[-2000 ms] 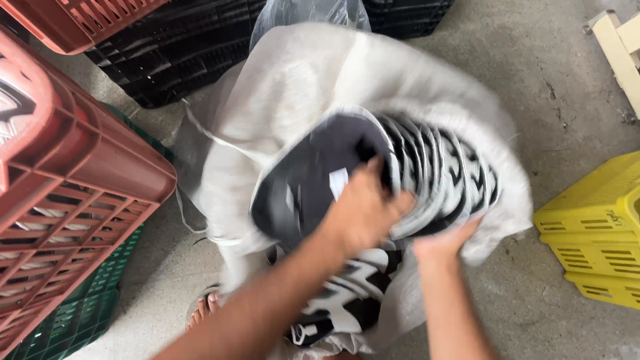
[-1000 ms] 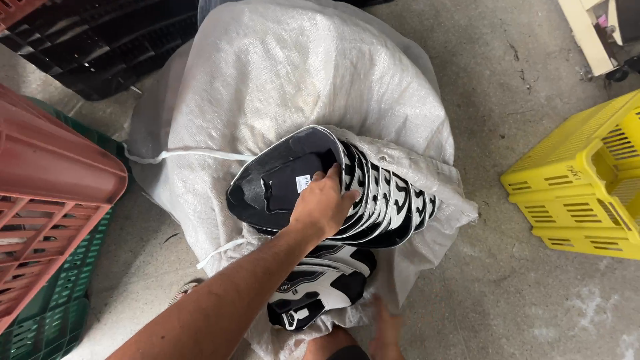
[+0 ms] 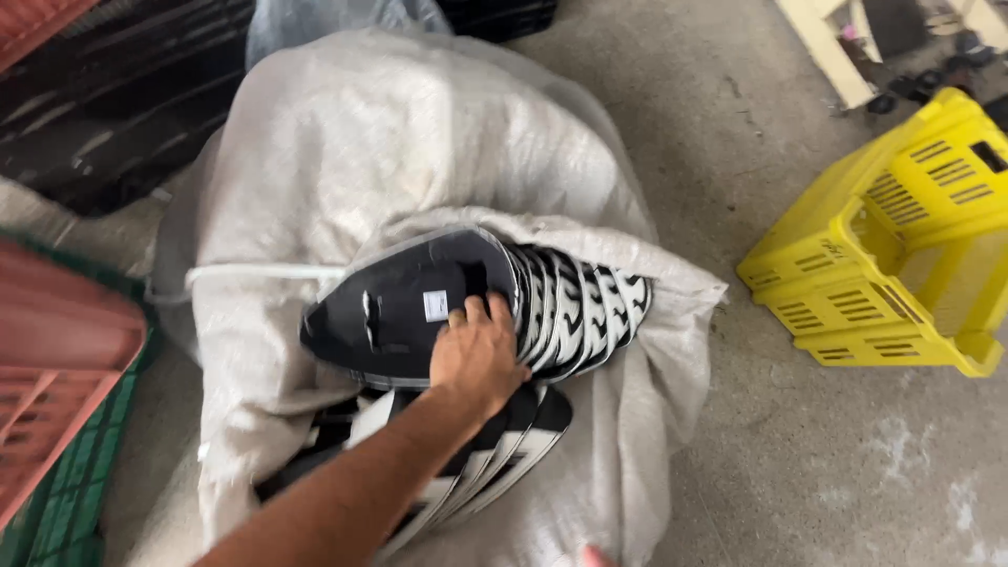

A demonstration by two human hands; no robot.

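A nested stack of black-and-white shoe uppers (image 3: 583, 311) lies at the mouth of a white woven sack (image 3: 441, 126). The topmost one shows its black inner side (image 3: 409, 268) with a small white label (image 3: 435, 305). My left hand (image 3: 479, 346) holds the stack at this top piece, fingers on the black lining and thumb by the near edge. Below it, partly hidden by my forearm, more black-and-white uppers (image 3: 516, 441) fan out on the sack. Only a blurred fingertip of my right hand (image 3: 596, 557) shows at the bottom edge, in front of the sack.
To the right, a yellow plastic crate (image 3: 846, 291) stands on the concrete floor. Red (image 3: 63, 315) and green crates (image 3: 79, 472) are at the left, a black crate (image 3: 102, 102) at the upper left. A cream metal frame (image 3: 835, 55) is at the top right.
My right hand, at the stack's right end two seconds ago, has moved down to the bottom edge. My left hand remains at the stack. The lower uppers now look more fanned out.
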